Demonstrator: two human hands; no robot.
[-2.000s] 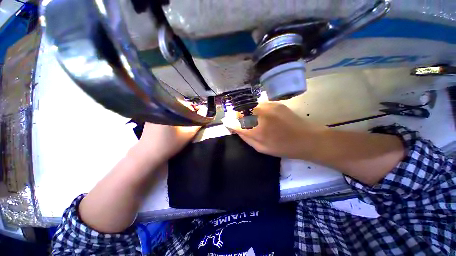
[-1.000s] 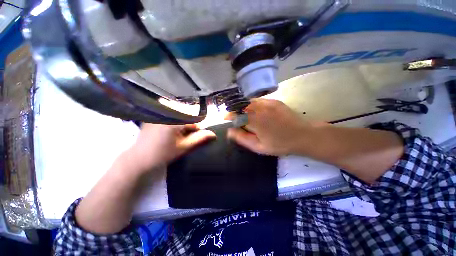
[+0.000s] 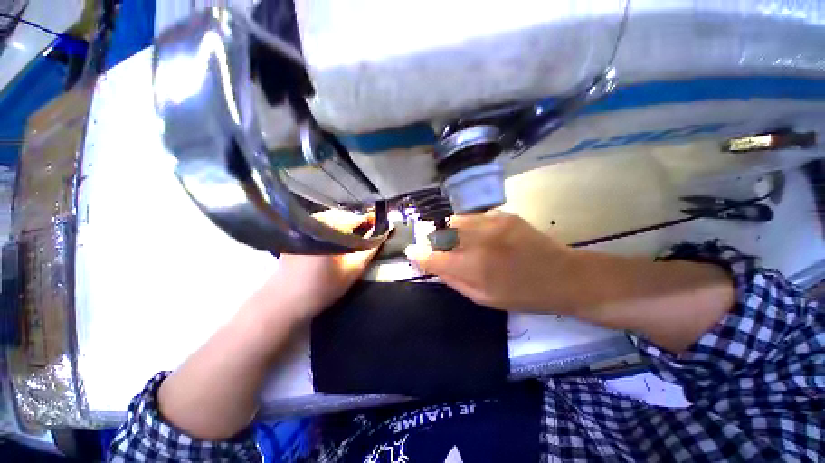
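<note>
A black fabric piece (image 3: 409, 339) lies flat on the white machine table, its near edge at the table's front. Its far edge is at the needle area, bright under the lamp. My left hand (image 3: 321, 264) is at the far left corner of the fabric, its fingertips partly hidden behind the curved shiny metal part. My right hand (image 3: 493, 258) has its fingertips pinched at the far right edge, beside a small grey block (image 3: 444, 239). The presser foot area (image 3: 398, 220) is between the hands; glare hides the needle.
The white sewing machine head (image 3: 452, 54) spans the top. A tension knob (image 3: 477, 185) hangs near the centre. Black thread snips (image 3: 728, 209) and a thin dark rod (image 3: 633, 231) lie at the right. A plastic-wrapped brown edge (image 3: 45, 262) runs along the left.
My left thumb has come off the top of the fabric and the hand has moved up to the needle area. My right fingers have closed in by the foot. The view has shifted.
</note>
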